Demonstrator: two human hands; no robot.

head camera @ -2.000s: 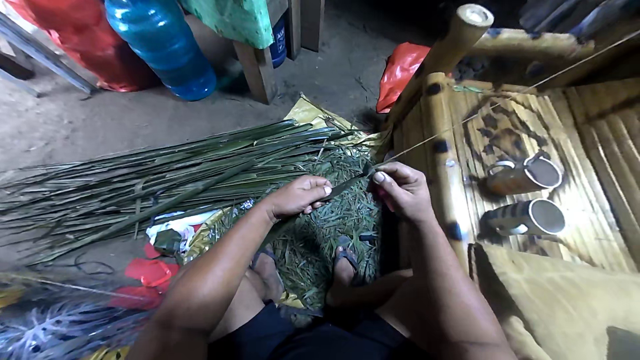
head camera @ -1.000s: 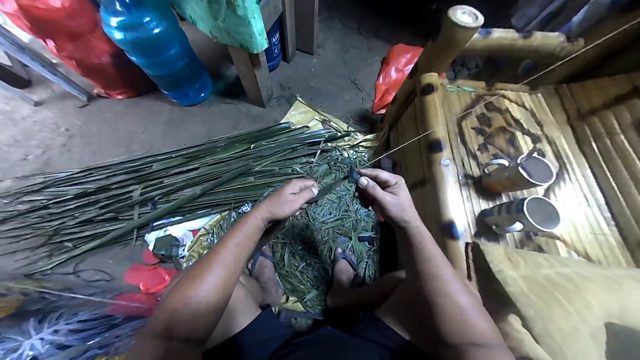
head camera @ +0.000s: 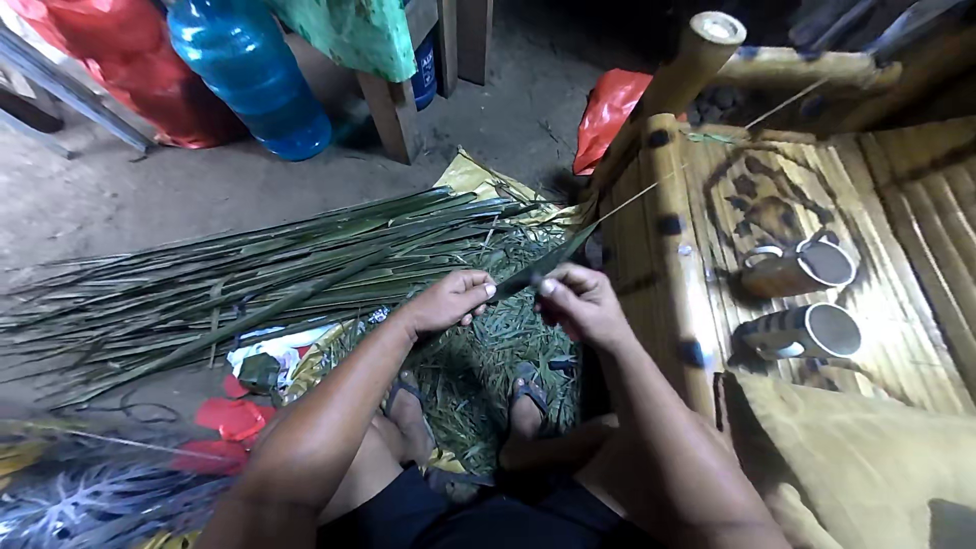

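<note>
A long green palm leaf strip (head camera: 518, 280) is stretched between my hands, its narrow tip running up to the right toward the bamboo bench. My left hand (head camera: 451, 299) pinches it between thumb and fingers. My right hand (head camera: 581, 303) is closed near its middle, with a small dark object at the thumb; what that object is, I cannot tell. Below both hands lies a heap of shredded green leaf pieces (head camera: 518, 335) around my sandalled feet. A bundle of long palm fronds (head camera: 305, 267) spreads over the floor to the left.
On the bamboo bench (head camera: 671, 221) at the right lie two mugs (head camera: 801, 268) on their sides and a tan cushion (head camera: 862, 450). A blue plastic bottle (head camera: 252, 76) and a red bag (head camera: 137, 69) stand at the upper left, beside a wooden table leg (head camera: 389, 114). Red plastic (head camera: 610, 114) lies by the bench.
The leaf strip's tip now shows beyond my right hand, pointing up to the right. My right hand has shifted slightly along the strip; my left hand still holds its end.
</note>
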